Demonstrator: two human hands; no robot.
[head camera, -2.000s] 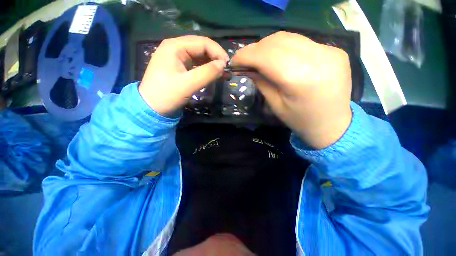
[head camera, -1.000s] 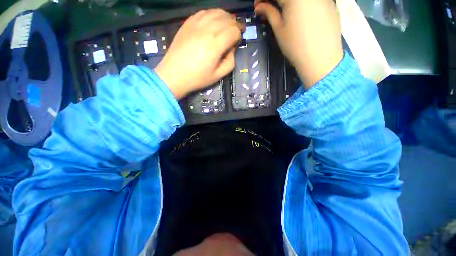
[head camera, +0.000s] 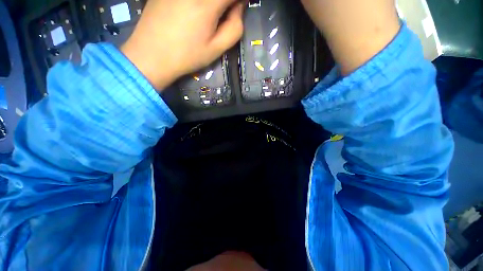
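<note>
A black assembly tray lies in front of me with dark phone housings side by side. One phone housing shows between my hands, with white and orange marks and small silver spots at its near end. My left hand lies over the neighbouring housing, its fingers curled and its fingertips cut off by the top edge. My right hand is mostly beyond the top edge; only the wrist and back part show. Whether either hand holds something is hidden.
Two housings at the left show pale square pads. Part of a blue component reel is at the left edge. A white strip lies on the green bench mat at the upper right.
The view has shifted, so tray and hands sit higher in the picture. Since the first frame my hands have moved apart, and the housing between them is more exposed.
</note>
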